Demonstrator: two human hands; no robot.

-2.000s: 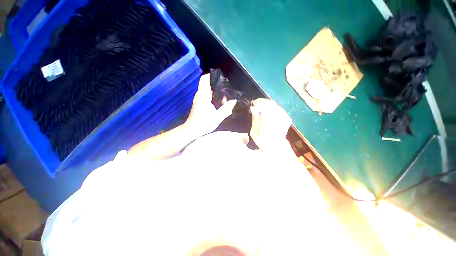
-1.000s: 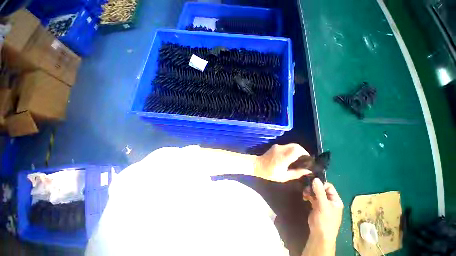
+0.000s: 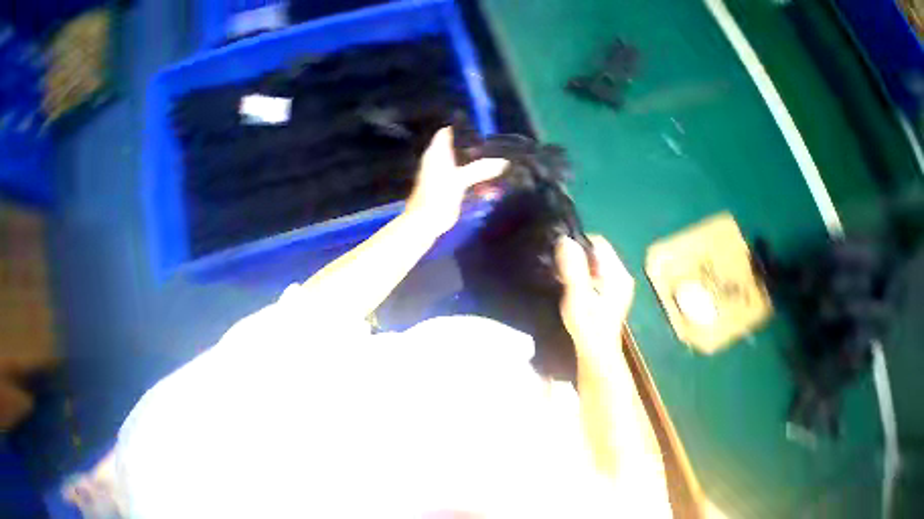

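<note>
A black moulded part [image 3: 527, 162] is held between my two hands at the bench edge, blurred. My left hand [image 3: 451, 188] grips its left side, thumb and fingers spread around it, near the crate's corner. My right hand [image 3: 596, 279] is closed at its lower right end. The cardboard glue pad [image 3: 724, 266] lies on the green bench right of my right hand, with a white glue dish [image 3: 695, 302] on it. Where the fingertips meet the part is too blurred to tell in detail.
A blue crate [image 3: 324, 218] full of black parts, with a white label, stands at the left. A pile of black parts [image 3: 841, 304] lies beyond the pad. A single black part [image 3: 608, 73] lies on the green bench [image 3: 608, 152] farther up. Cartons show blurred at the far left.
The view has turned, so crate and bench sit differently in the picture. My hands are farther apart on the black part than one second ago, and my left hand's thumb is spread.
</note>
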